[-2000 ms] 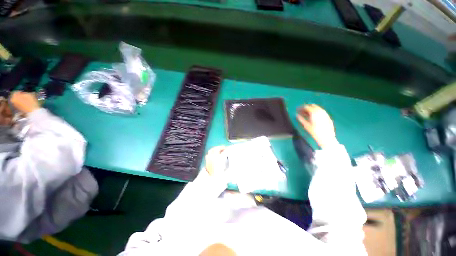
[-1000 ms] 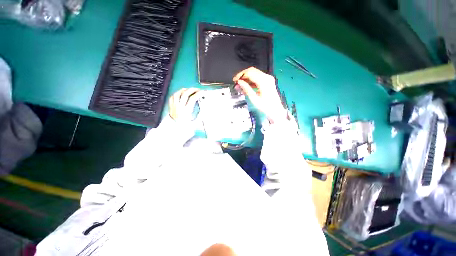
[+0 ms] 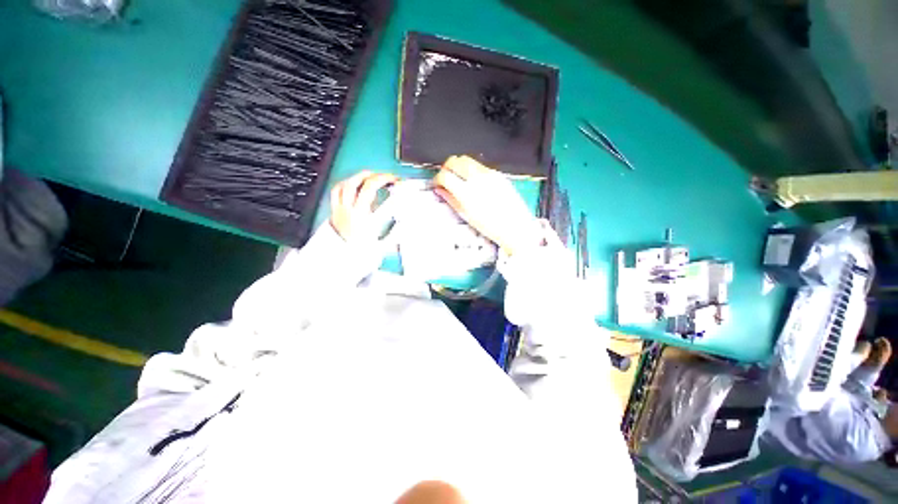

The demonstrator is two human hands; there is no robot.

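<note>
A pale, overexposed fixture block (image 3: 438, 241) sits at the front edge of the green bench. My left hand (image 3: 362, 205) rests at its left side with curled fingers. My right hand (image 3: 481, 197) is over its upper part with fingertips bent down; whether it holds a small part cannot be told. A small black tray (image 3: 458, 123) lies just beyond, with a heap of tiny dark parts and bright specks at its upper left. A long black tray (image 3: 271, 118) full of thin black rods lies to the left.
Tweezers (image 3: 606, 144) lie right of the small tray. Loose black rods (image 3: 582, 244) lie right of my right hand. A second metal fixture (image 3: 672, 290) stands farther right. Plastic-wrapped goods (image 3: 825, 325) are at the right edge, near another person's hand (image 3: 872, 354). A plastic bag (image 3: 81, 8) is at top left.
My right hand has moved left and down over the fixture, its fingers now nearer my left hand. My left hand stays at the fixture's left side. The view has shifted slightly.
</note>
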